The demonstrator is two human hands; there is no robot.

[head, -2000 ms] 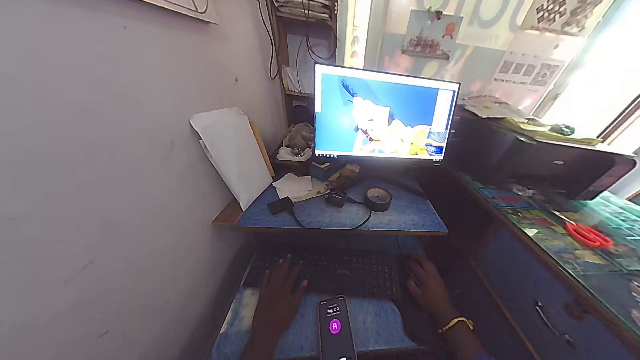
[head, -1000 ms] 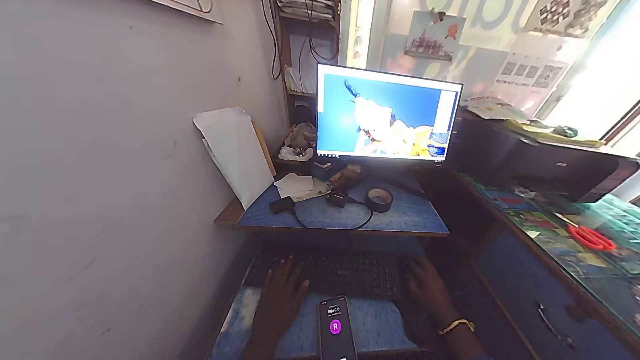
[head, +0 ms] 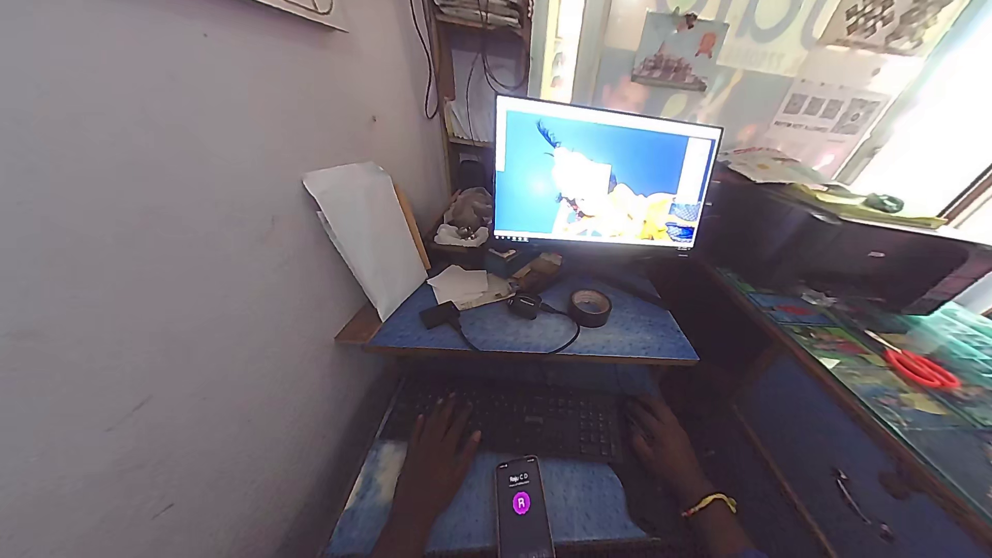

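Observation:
My left hand (head: 443,438) rests palm down on the left part of a black computer keyboard (head: 535,418), fingers apart. At the keyboard's right end, my right hand (head: 659,434) lies over a dark computer mouse (head: 632,411), which it mostly covers; a yellow band circles that wrist. Between my forearms a smartphone (head: 524,511) with a lit screen lies on the blue pull-out tray (head: 593,496). Above stands a lit monitor (head: 604,174) showing a picture with blue and yellow areas.
On the blue desk top (head: 643,333) lie a tape roll (head: 590,308), a black cable with connectors (head: 440,315) and papers (head: 459,284). White sheets (head: 372,232) lean on the left wall. To the right, a glass-topped counter (head: 845,349) holds red-handled scissors (head: 921,368) and a black printer (head: 852,240).

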